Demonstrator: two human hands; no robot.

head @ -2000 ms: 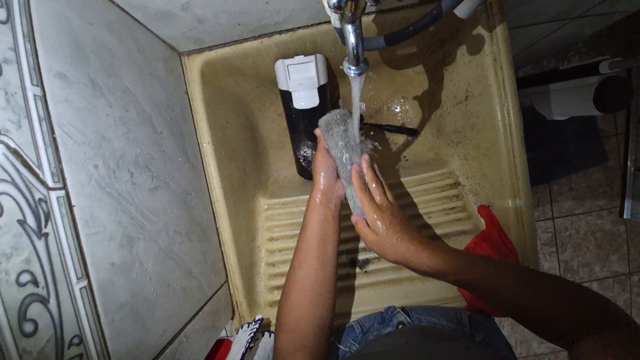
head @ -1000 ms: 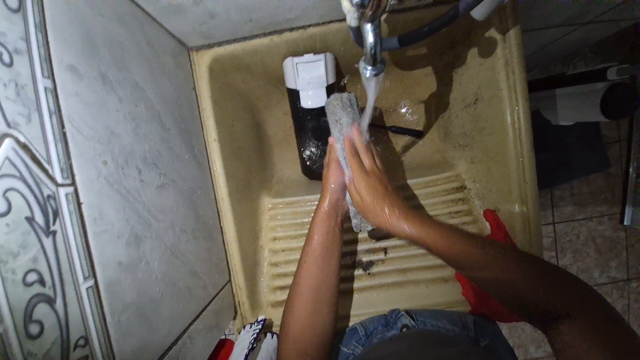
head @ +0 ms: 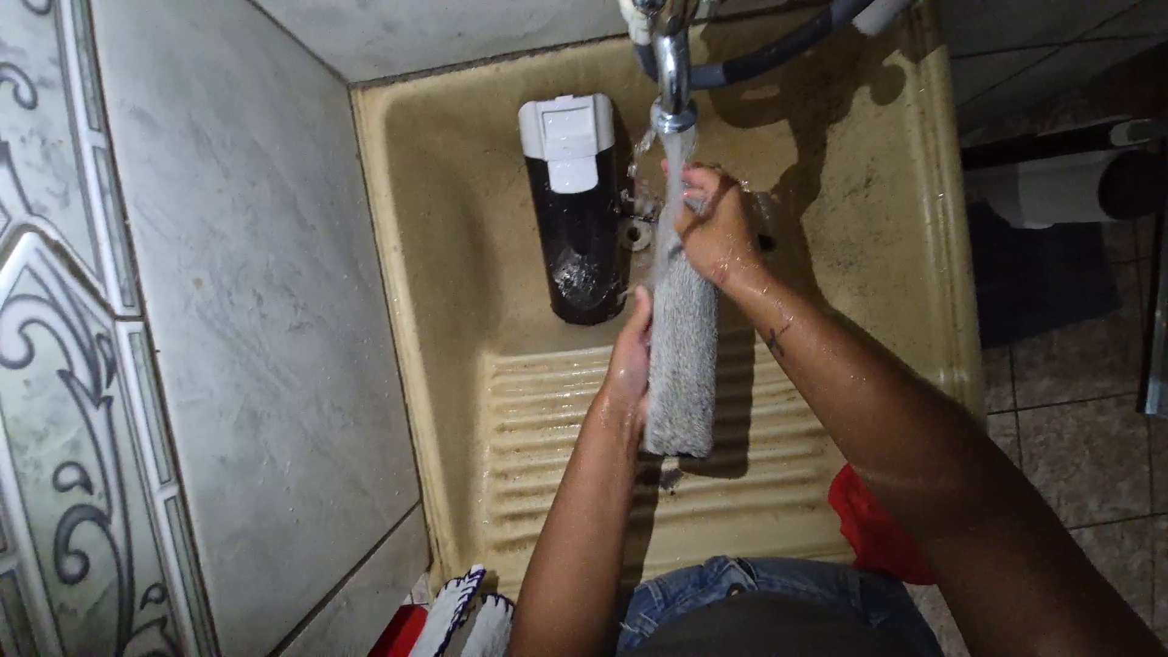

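A long grey fabric pad, like a flat mop head point(head: 684, 356), lies lengthwise between my hands under the tap. My left hand point(head: 631, 351) holds its left side from beside and below, with the thumb along the edge. My right hand point(head: 716, 224) grips its upper end, fingers curled in the running water. The water falls from a metal faucet point(head: 673, 100) onto that end. To the left, a black container with a white top point(head: 570, 219) lies in the basin of a yellowish laundry sink point(head: 447, 228).
The sink's ribbed washboard point(head: 566, 456) slopes below my hands. A red cloth point(head: 871, 529) hangs at the front right edge. A grey hose point(head: 776, 57) runs behind the faucet. White cloth with dark stitching point(head: 456, 607) is at lower left, beside the tiled wall point(head: 246, 274).
My right hand has moved from the middle of the pad up to its upper end, under the water. More of the pad's lower part now shows.
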